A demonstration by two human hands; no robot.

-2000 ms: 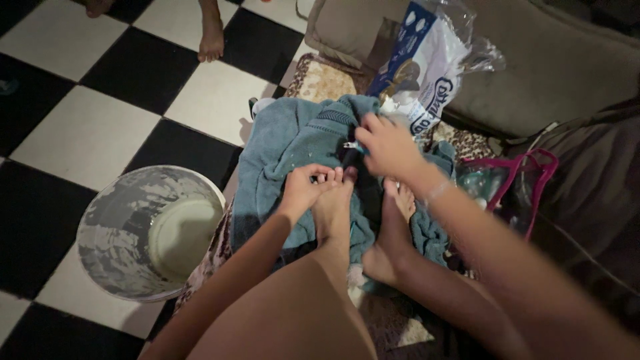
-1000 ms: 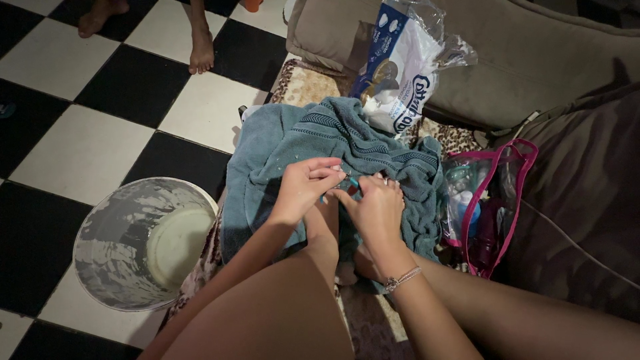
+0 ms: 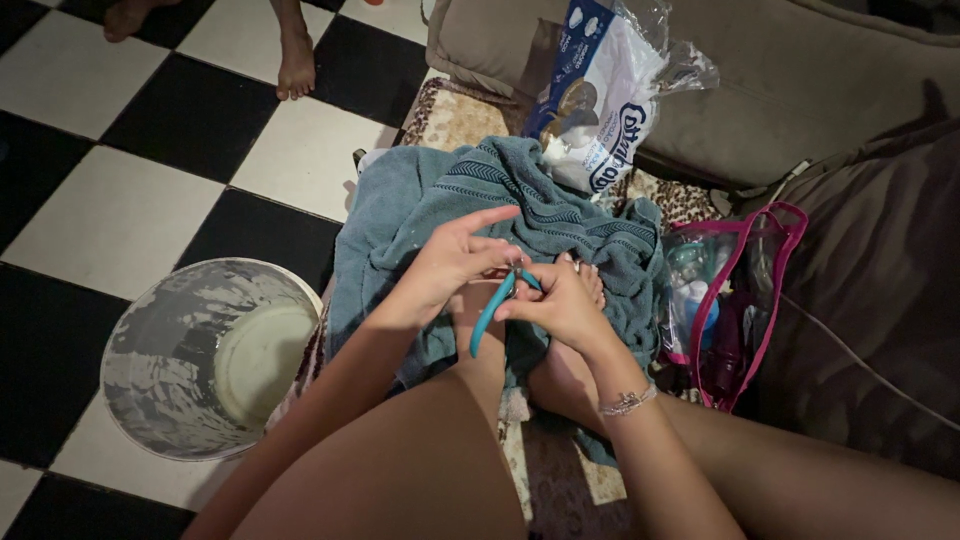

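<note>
Teal-handled cuticle nippers (image 3: 492, 309) are held in my right hand (image 3: 559, 300), their handles spread and their small jaws pointing up toward my left fingertips. My left hand (image 3: 457, 262) is beside the jaws, index finger stretched out, thumb and another finger close together at the tip of the nippers; whether they pinch something is too small to tell. Both hands are above my lower legs and feet (image 3: 592, 285), which rest on a rumpled blue-green towel (image 3: 405, 202). One foot is mostly hidden behind my hands. A bracelet is around my right wrist.
A grey-streaked bucket (image 3: 165, 360) stands on the checkered floor at left. An open plastic bag of cotton balls (image 3: 600, 97) leans against the sofa cushion (image 3: 750, 97). A clear pouch with pink trim (image 3: 720, 315) holds bottles at right. Another person's bare foot (image 3: 296, 67) is at upper left.
Two seconds ago both hands were at the toes; now they are together nearer my body, over the lower leg. The nippers' teal handles now show plainly, and my left index finger has stretched out.
</note>
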